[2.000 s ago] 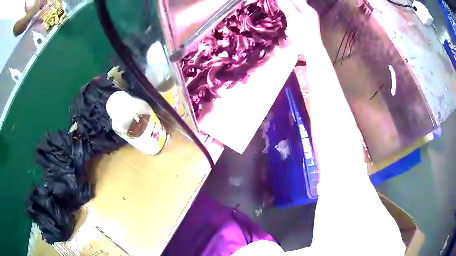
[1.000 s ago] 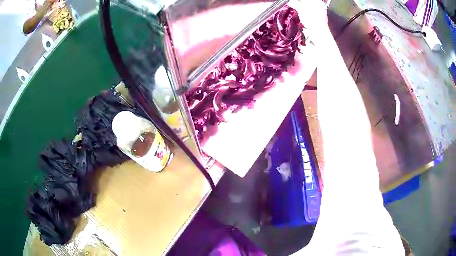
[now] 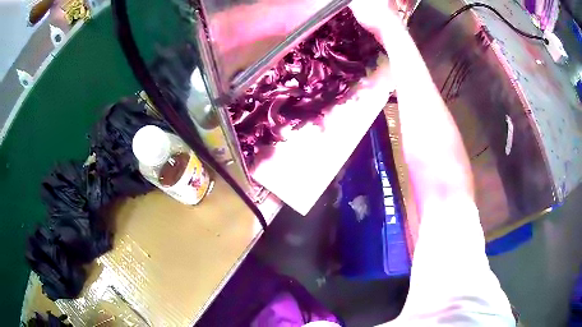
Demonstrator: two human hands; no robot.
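Observation:
My right hand (image 3: 375, 20) is at the top centre, at the far right end of the ruffled pieces (image 3: 306, 73), which look dark red under pink light. They lie in a heap on a white sheet (image 3: 303, 182) under a clear-sided box. The hand is overexposed and cut by the top edge, so its fingers and any hold are hidden. My bare forearm runs down to a white sleeve at the bottom right. My left hand is not in view. Black ruffled clusters (image 3: 70, 191) lie in a curved row along the board's left edge.
A clear bottle with white cap (image 3: 175, 169) stands on the tan board (image 3: 172, 249). A black cable (image 3: 153, 92) crosses beside it. The green belt (image 3: 38, 140) curves at left. A blue bin (image 3: 367, 223) is below the sheet; a brown board (image 3: 498, 140) is at right.
The view has shifted slightly. My right arm is less washed out than before. My right hand stays at the far end of the ruffled heap.

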